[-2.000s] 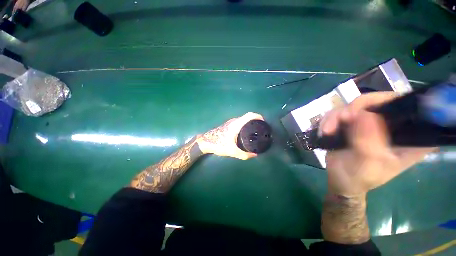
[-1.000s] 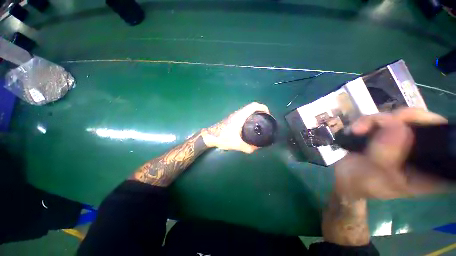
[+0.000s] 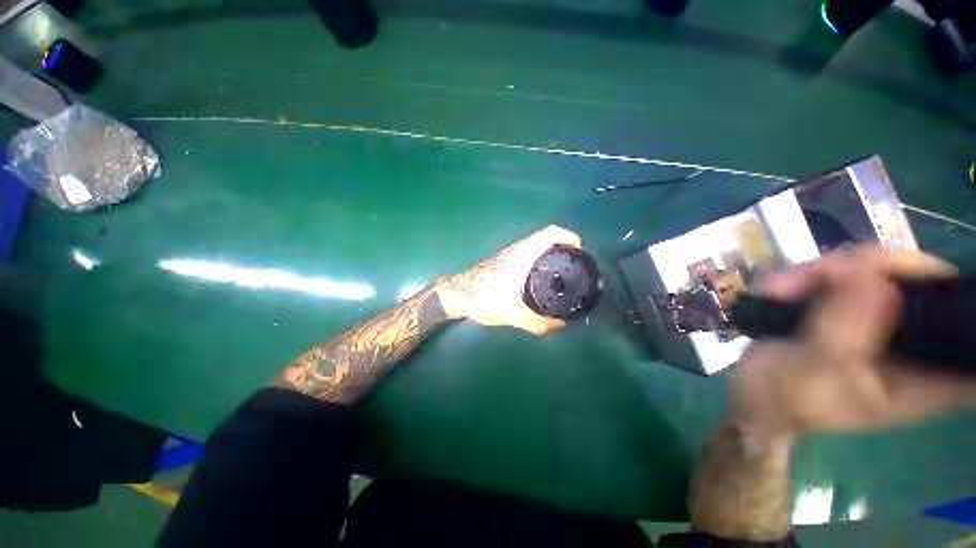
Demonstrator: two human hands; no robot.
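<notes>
My left hand (image 3: 512, 287) is wrapped around a matte black cylindrical unit (image 3: 563, 283), whose round recessed end faces up towards me. My right hand (image 3: 829, 343) is blurred and grips the black electric screwdriver (image 3: 929, 321). The tool lies roughly level, its narrow end pointing left at the brassy mechanism of the screw feeder (image 3: 805, 255). Whether the tip touches the mechanism cannot be told. The feeder is an open white and black box, partly hidden behind my right hand. No screw can be made out at the tip.
The green conveyor belt (image 3: 268, 219) spans the view. A clear bag of small parts (image 3: 88, 161) lies at the left. A thin dark rod (image 3: 642, 184) lies behind the feeder. Several black units stand along the far side, one (image 3: 71, 64) with a coloured glow.
The far units have shifted to the right along the belt. My right hand and the screwdriver have stayed at the feeder since one second ago. My left hand has hardly moved.
</notes>
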